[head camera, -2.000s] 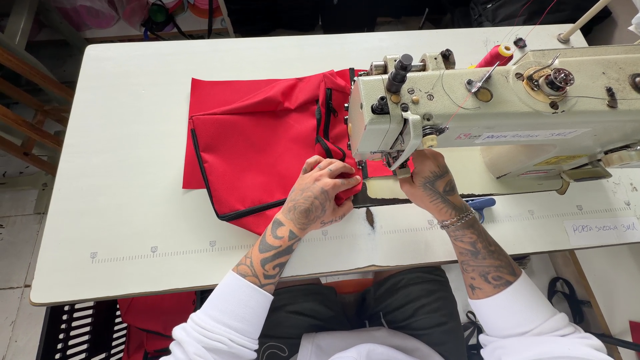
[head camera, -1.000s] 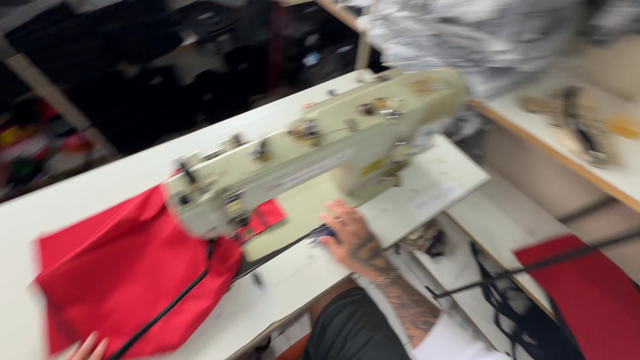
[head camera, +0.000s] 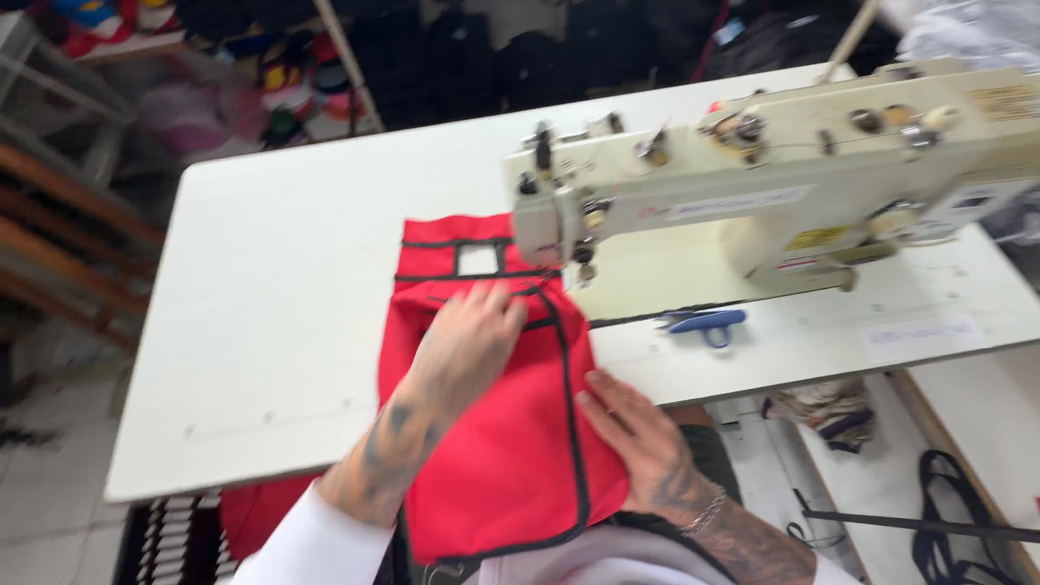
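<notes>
A red fabric piece with black binding lies over the table's front edge, its upper end beside the needle area of an industrial sewing machine. My left hand rests on its upper part with the fingers bent at a fold; whether they pinch the cloth is unclear. Against the right bound edge lies my right hand, fingers extended together, the thumb side partly hidden. Near the top of the fabric is a small pale rectangular window. Blue-handled thread snips lie on the table right of the fabric.
The white sewing table has its front edge close to my body. Below it at the left stands a black slatted crate with red cloth beside it. Black straps hang at the lower right, near a crumpled cloth.
The red fabric has been turned and now reaches over the front edge toward me. My right hand has left the snips' area for the fabric's right edge. The view has swung right and back.
</notes>
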